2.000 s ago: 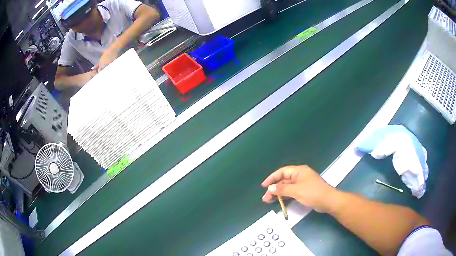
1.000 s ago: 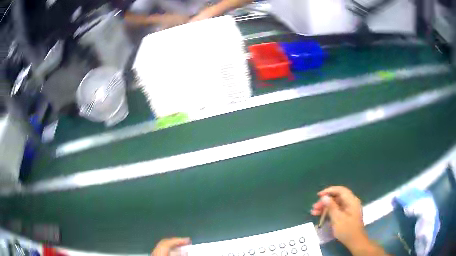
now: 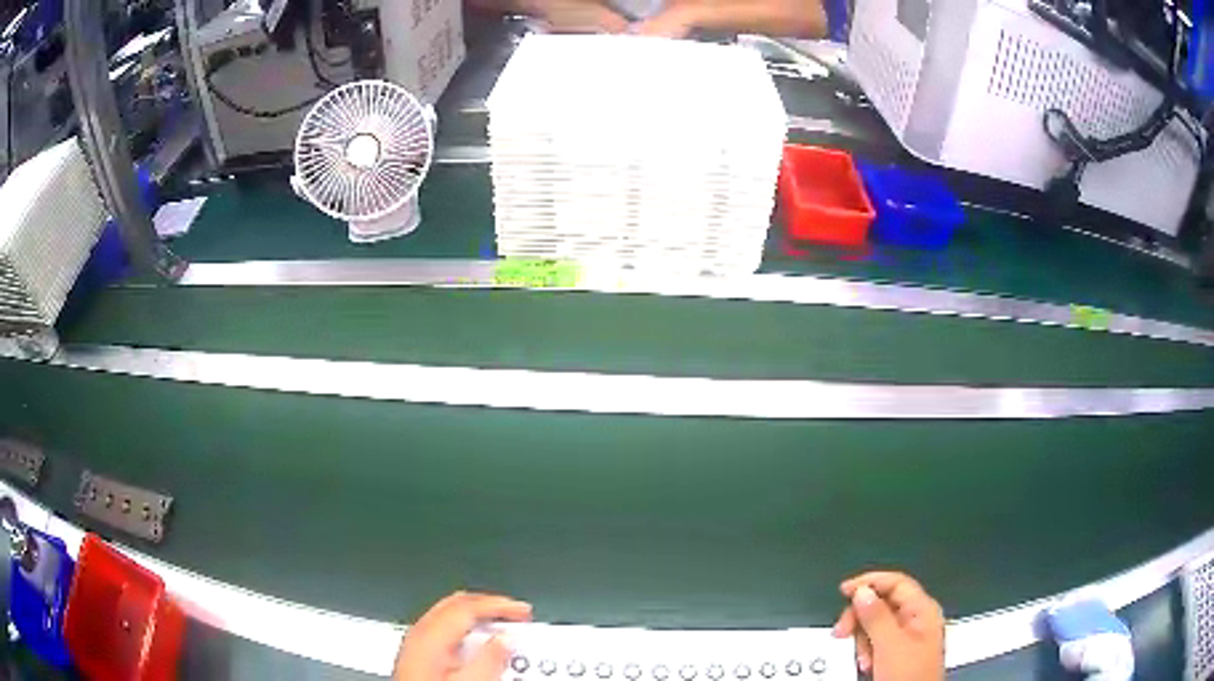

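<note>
The flat white parts tray point(image 3: 666, 639) lies at the bottom edge of the view, cut off, with a row of small dark-rimmed round parts point(image 3: 660, 672) on it. My left hand point(image 3: 459, 641) holds the tray's left end, thumb on top. My right hand point(image 3: 899, 628) is at the tray's right end with fingers curled and thumb bent. The thin stick cannot be made out there, so I cannot tell what this hand holds. Both hands are partly cut off below.
Beyond the green belt point(image 3: 599, 492) stand stacked trays point(image 3: 632, 160), a fan point(image 3: 360, 153), a red bin point(image 3: 828, 197) and a blue bin point(image 3: 913, 206). Grey fixtures point(image 3: 124, 506) and another red bin point(image 3: 120, 619) are at left, a cloth point(image 3: 1092, 639) at right. Another person's arms point(image 3: 746, 16) show behind.
The view has swung left and levelled. My left hand has come into view and onto the tray's left end. My right hand stays near the right end; its stick no longer shows clearly.
</note>
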